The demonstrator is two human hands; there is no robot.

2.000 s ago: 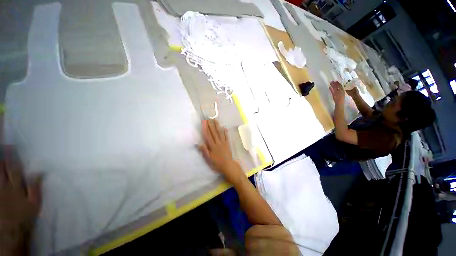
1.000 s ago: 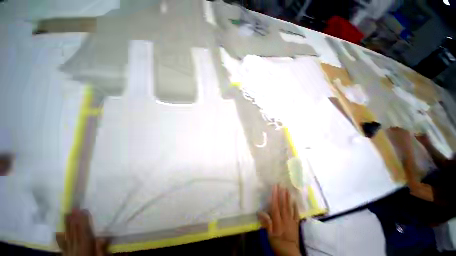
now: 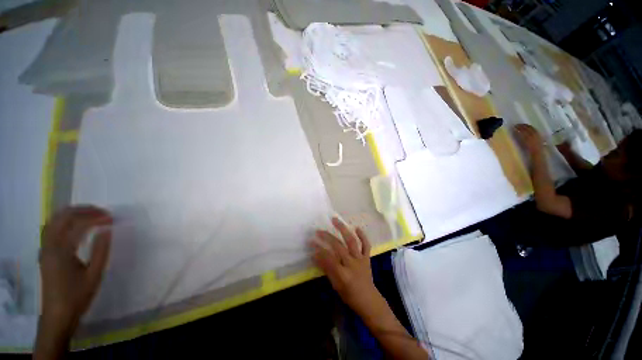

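Note:
A white vest panel (image 3: 190, 169) lies flat on the grey work area, its two straps pointing to the far side with a U neckline between them. My left hand (image 3: 74, 246) is at the panel's left edge, thumb and fingers apart, slightly blurred, with nothing seen in it. My right hand (image 3: 345, 256) rests with spread fingers at the panel's lower right corner, near the yellow tape (image 3: 285, 281). A short curved white strip (image 3: 338, 156) lies right of the panel.
Right are a tangled strip pile (image 3: 338, 77), white cut pieces (image 3: 450, 183), a small black object (image 3: 489, 126) and a crumpled white scrap (image 3: 467, 76). A white stack (image 3: 457, 295) sits beside the table edge. Another person (image 3: 598, 183) works at far right. Grey panels (image 3: 345, 10) lie beyond.
The view swung left and then partly back. My hands have moved from the near table edge onto the panel's sides. The left hand's fingers now curve apart from the thumb.

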